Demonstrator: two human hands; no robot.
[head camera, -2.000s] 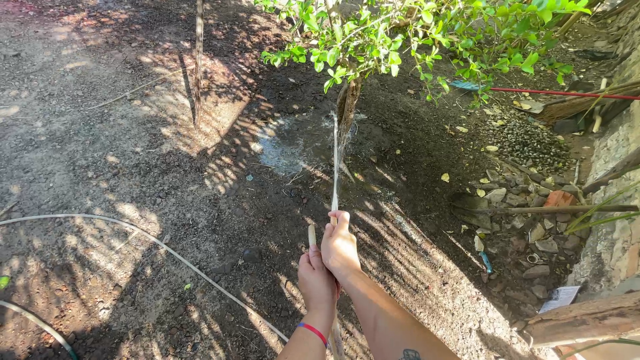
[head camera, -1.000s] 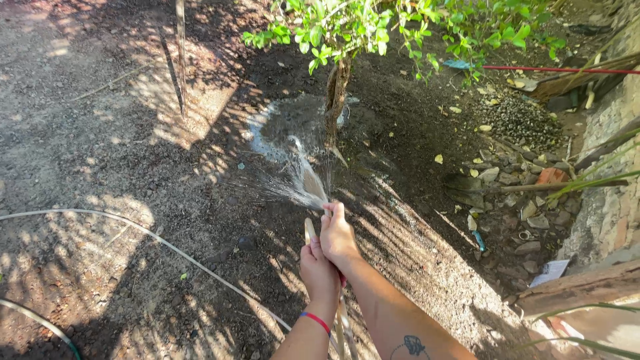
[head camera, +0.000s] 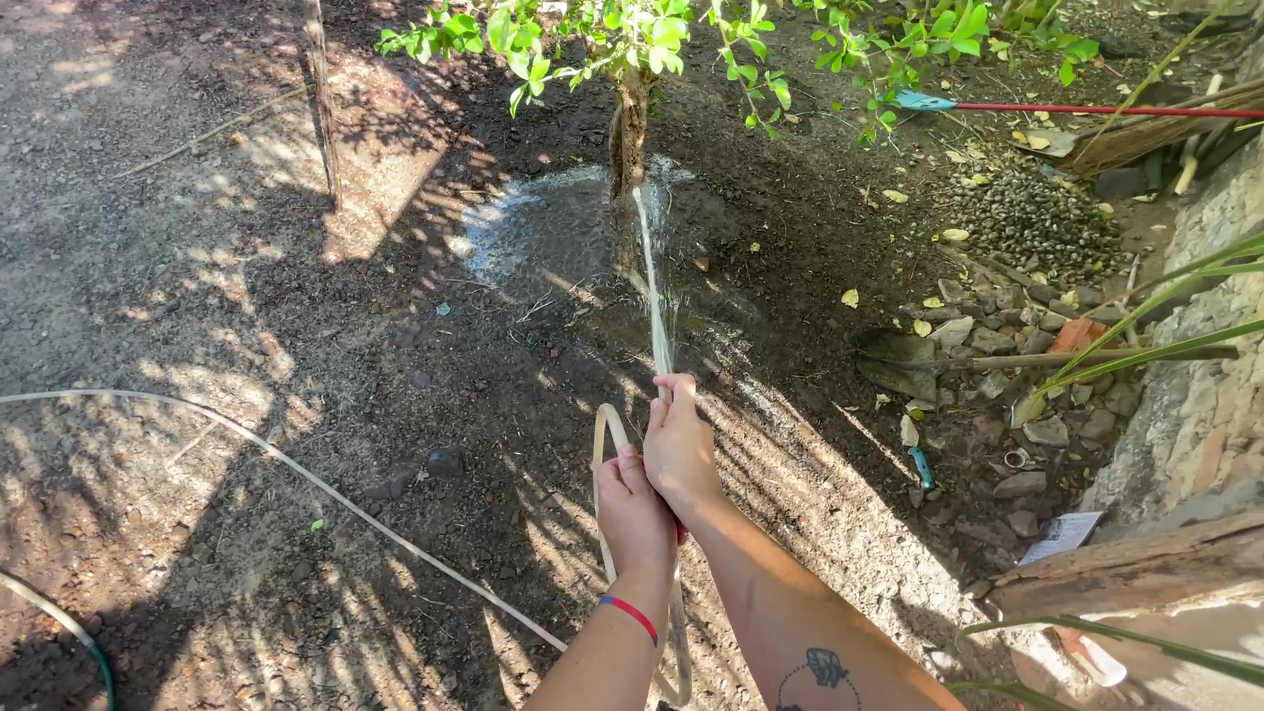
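Note:
A pale flexible garden hose (head camera: 612, 423) loops up between my arms at the lower middle. My left hand (head camera: 634, 513) is closed around the hose, just below and beside my right hand (head camera: 679, 439), which grips it near its outlet. The outlet itself is hidden by my fingers. From there a narrow water jet (head camera: 652, 276) runs up to the base of a small tree trunk (head camera: 630, 128). Wet soil and a shallow puddle (head camera: 553, 232) with whitish foam at its edge surround the trunk's foot.
More hose (head camera: 326, 484) crosses the ground at left. A thin wooden stake (head camera: 323, 109) stands upper left. At right are a red pole (head camera: 1106, 109) with a blue end, a gravel pile (head camera: 1037, 222), a shovel (head camera: 899, 363), stones, a rough wall (head camera: 1175, 395) and long green leaves.
The water, fanned out in a spray one second ago, is now a narrow jet reaching the trunk. The hose loop now stands up beside my left hand.

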